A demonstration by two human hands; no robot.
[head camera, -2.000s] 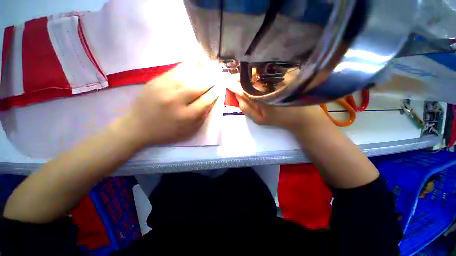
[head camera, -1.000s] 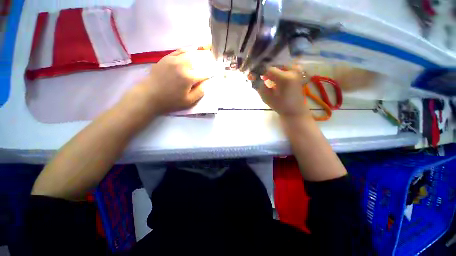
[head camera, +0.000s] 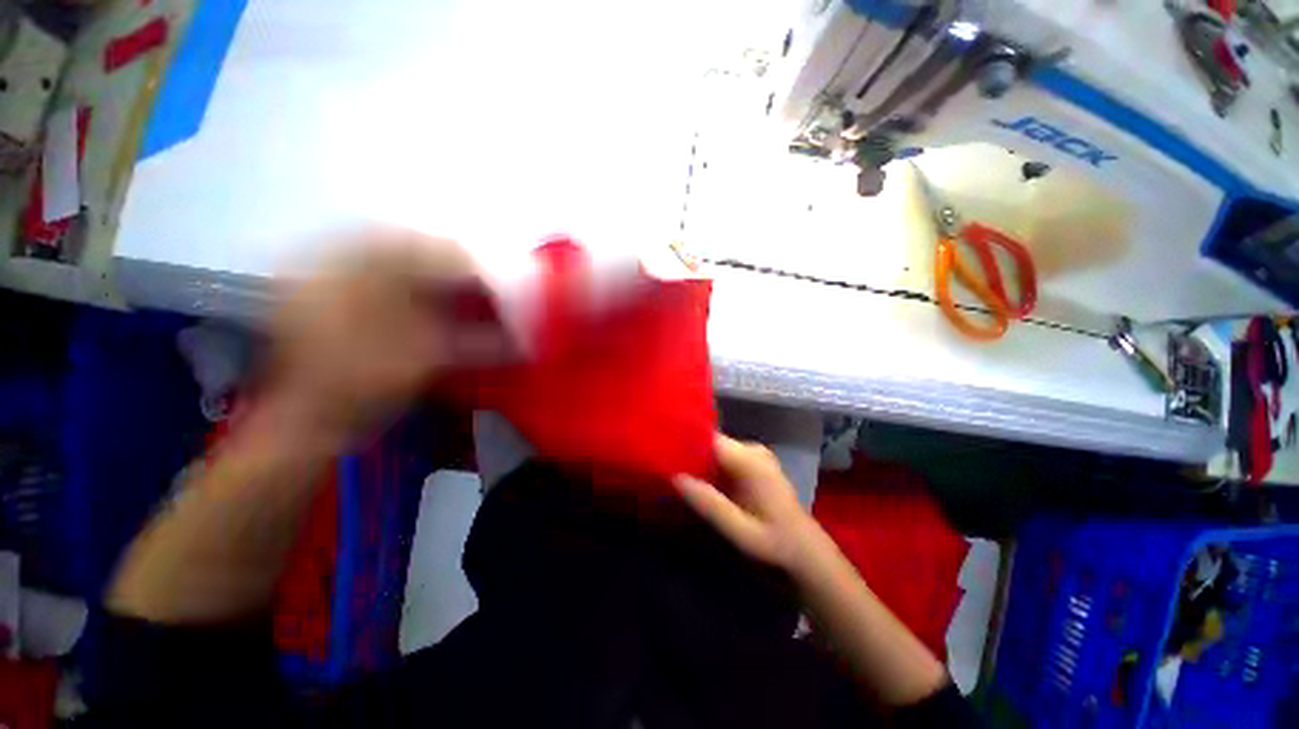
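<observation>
The red garment panel (head camera: pixel 627 378) is off the needle area, bunched over the table's front edge and my lap, its red side showing, with a blurred pale part near its top. My left hand (head camera: pixel 371 335) is blurred by motion at the panel's left end and appears to hold it. My right hand (head camera: pixel 755 499) grips the panel's lower right edge, below the table edge. The sewing machine (head camera: pixel 1054 135) with its presser foot (head camera: pixel 826 140) stands at the upper right, with no panel under the foot.
Scissors with orange and red handles (head camera: pixel 983 278) lie on the white table (head camera: pixel 428 128) beside the machine. A small metal fitting (head camera: pixel 1140 349) is at the right. Blue baskets (head camera: pixel 1068 612) and more red cloth (head camera: pixel 890 556) are below the table.
The panel has left the presser foot and moved toward me over the table edge. Both hands have moved down from the needle, still with the cloth. The view has shifted, showing more machine.
</observation>
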